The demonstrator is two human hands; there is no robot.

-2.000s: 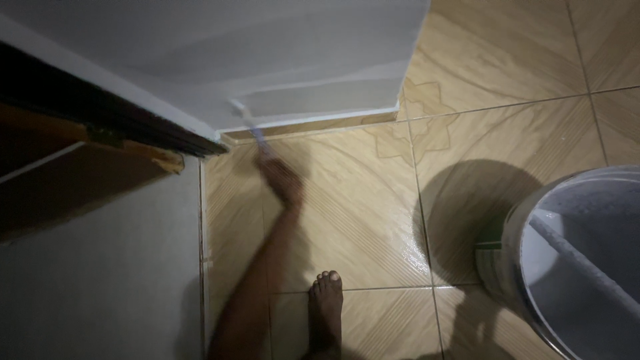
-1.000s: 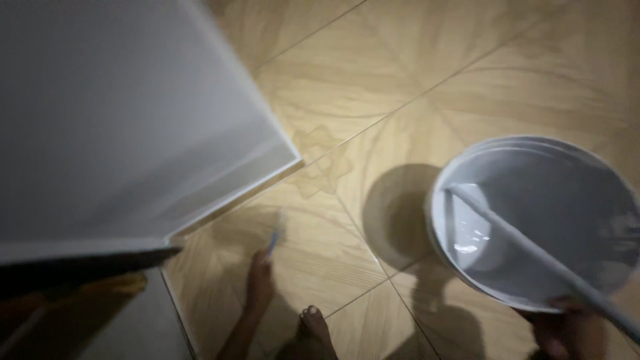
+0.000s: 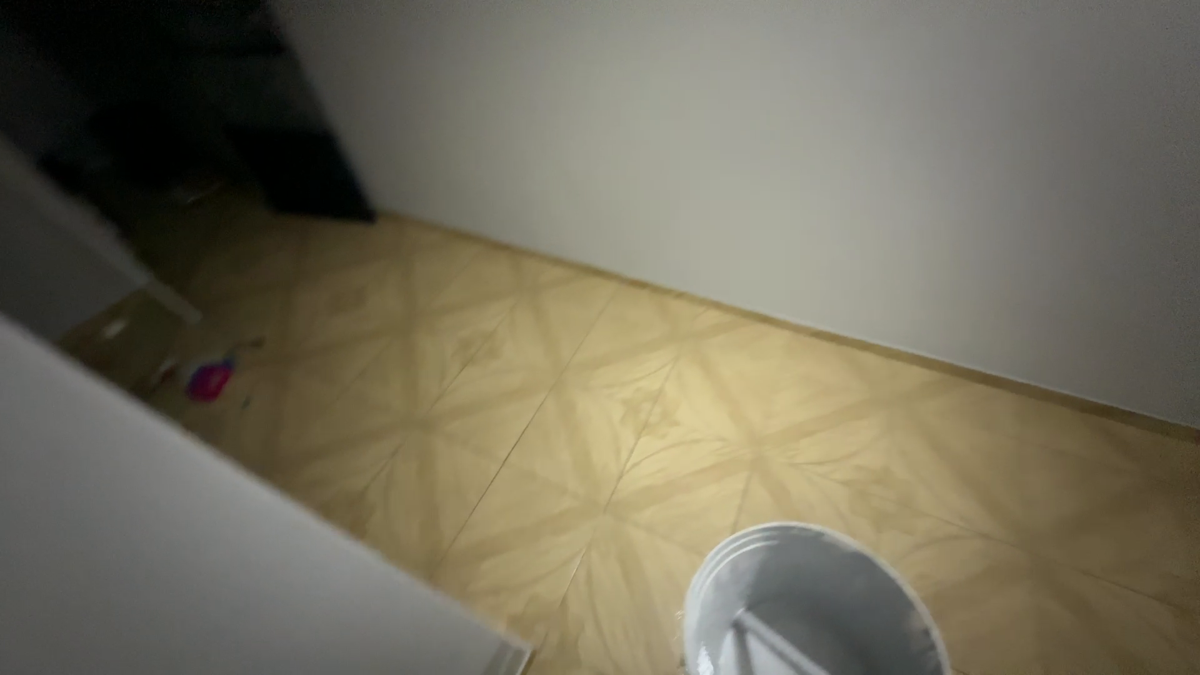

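Note:
Neither of my hands shows in the head view now. A round plastic bucket [image 3: 905,600] stands at the bottom, right of centre, its lower part cut off by the frame's edge. Its inner wall is coated pale grey. A stick [image 3: 780,645] slants inside it, one end against the inner wall or the contents; which of these is unclear. The brush seen earlier is out of view.
A pale wall [image 3: 750,141] runs along the far side above tiled floor [image 3: 525,403]. At the lower left a nearer wall [image 3: 187,525] juts in, ending in a corner. A pink object [image 3: 209,381] lies on the floor at left, near a dark panel [image 3: 305,173].
The view has swung up and away, so the bucket sits lower in it. My left hand with the brush, and the other hand by the bucket, have left the picture.

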